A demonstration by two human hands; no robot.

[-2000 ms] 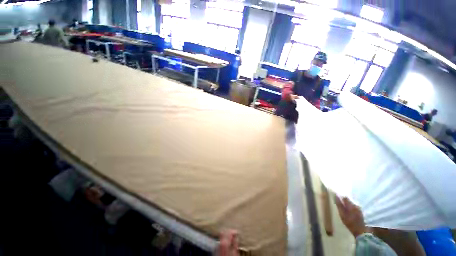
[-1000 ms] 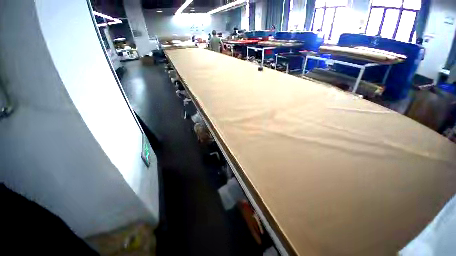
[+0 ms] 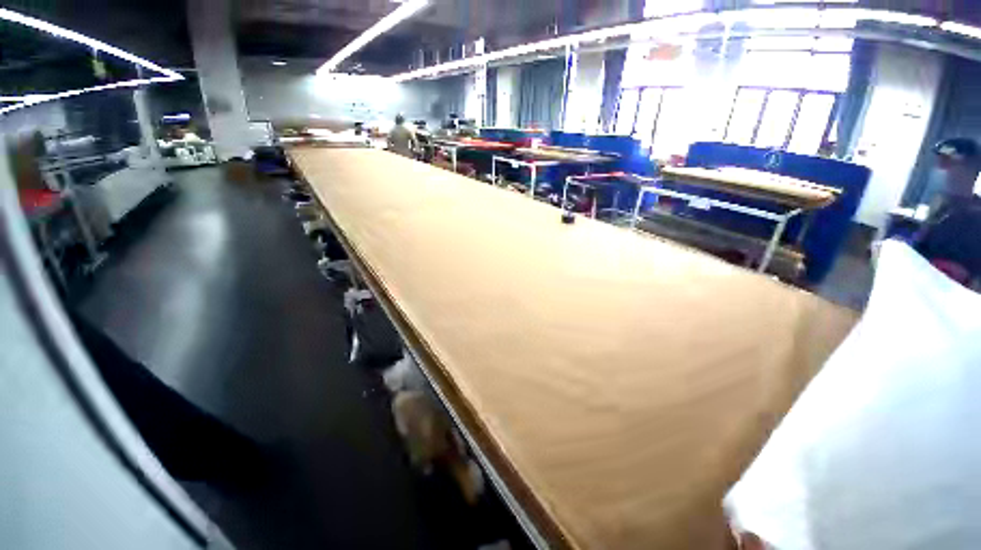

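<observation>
The bright white cloth [image 3: 893, 419] fills the lower right and covers part of the tan fabric lay [image 3: 602, 355]. The tan lay runs flat along the long table, with soft wrinkles at its right part. A small bit of skin shows at the cloth's lower left corner, at the bottom edge of the picture. I cannot tell which of my hands it is or how it grips. The rest of both hands is out of view or hidden by the cloth.
A person [image 3: 952, 210] stands across the table at the far right, cut off by the edge. A small dark object [image 3: 567, 218] sits at the lay's far edge. Wrapped bundles [image 3: 414, 414] lie below the table's near side. Grey floor [image 3: 204, 279] runs along the left.
The view has swung left along the table, past a white pillar. The white cloth now reaches leftward over the right part of the tan lay, and the hands have mostly dropped out of view.
</observation>
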